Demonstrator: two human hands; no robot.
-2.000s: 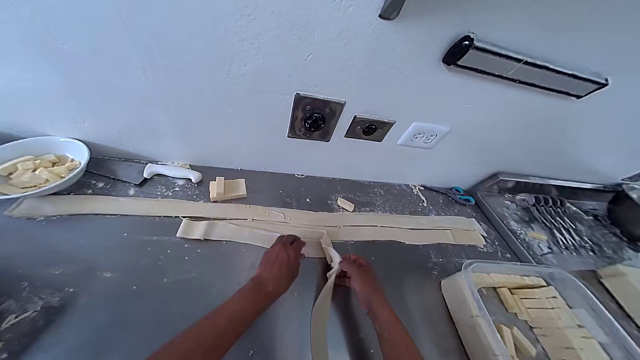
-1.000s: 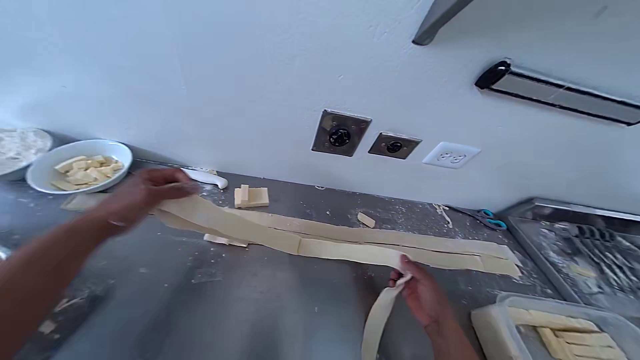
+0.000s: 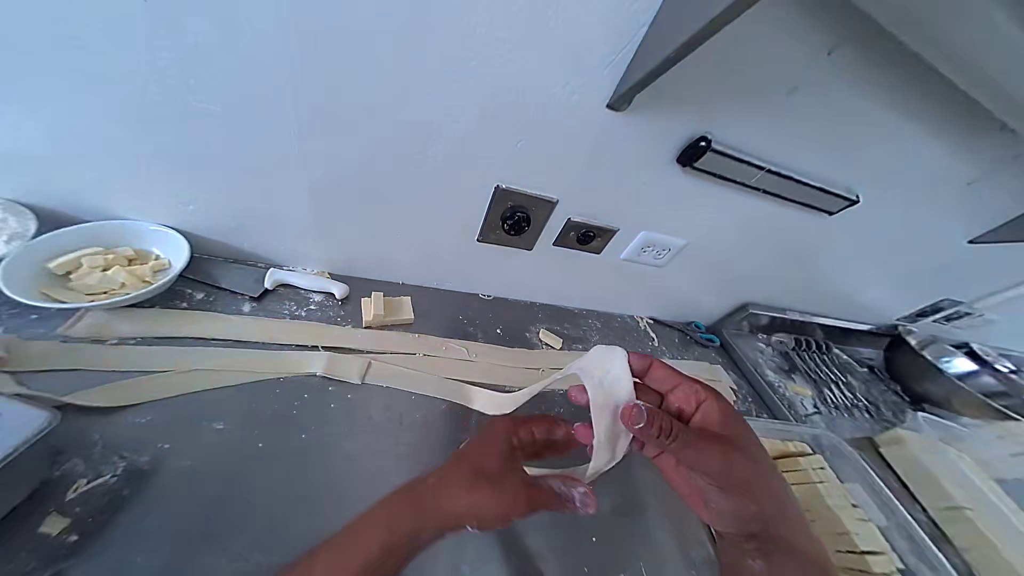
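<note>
My right hand (image 3: 704, 448) pinches a raised loop of a dough strip (image 3: 610, 392) between thumb and fingers. Beside it, my left hand (image 3: 512, 472) is cupped with thumb and fingers apart, around the strip's lower end; whether it touches the dough I cannot tell. From the loop the strip runs left along the metal counter. Behind it lies another long dough strip (image 3: 240, 326), partly overlapped toward the right. Small pale blocks, perhaps cheese (image 3: 387, 310), sit near the wall, with a single stick (image 3: 550, 339) farther right.
At the left stand a white bowl of pale pieces (image 3: 180, 260) and a white-handled knife (image 3: 306, 282). Scissors with blue handles (image 3: 704, 336) lie by a metal tray (image 3: 748, 360) of utensils. A clear container of pale sticks (image 3: 920, 528) is at the right. A white container (image 3: 24, 424) edges in at left.
My left hand has come from the far left end of the strip to beside my right hand. The strip, held stretched one second ago, now lies mostly on the counter, its right part looped up.
</note>
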